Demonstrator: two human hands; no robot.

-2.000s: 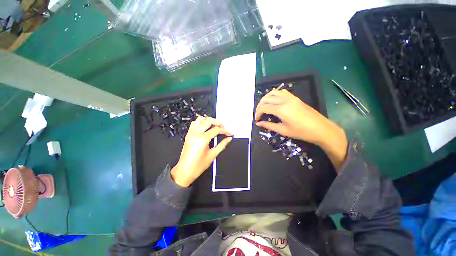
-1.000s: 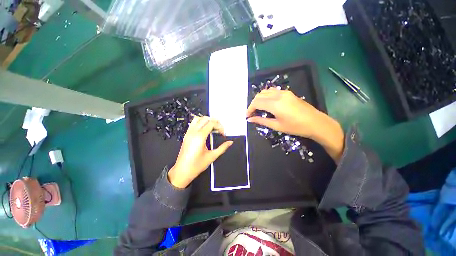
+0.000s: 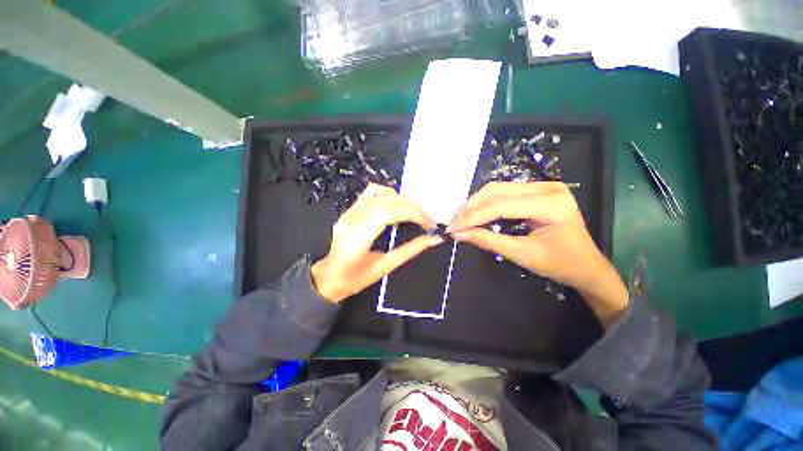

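A long white strip (image 3: 453,132) lies over the middle of the black parts tray (image 3: 317,328). Its lower end is a black rectangle with a thin white border (image 3: 416,286). My left hand (image 3: 374,238) and my right hand (image 3: 528,231) meet over the strip. Their fingertips pinch a tiny black part (image 3: 439,231) between them; its detail is hidden by the fingers. Small dark parts with shiny ends lie in a left pile (image 3: 330,167) and a brighter right pile (image 3: 526,158), partly behind my right hand.
Tweezers (image 3: 657,181) lie right of the tray. A second filled parts tray (image 3: 704,150) stands at far right. Clear plastic trays (image 3: 379,31) and white paper (image 3: 634,35) lie beyond. A pink fan (image 3: 31,262), a white plug (image 3: 95,190) and a pale post (image 3: 123,75) are left. Blue clothing shows at lower right.
My right hand has moved left from the right pile to meet my left hand's fingertips, where the small black part now shows. The strip is tilted more. The camera view has shifted.
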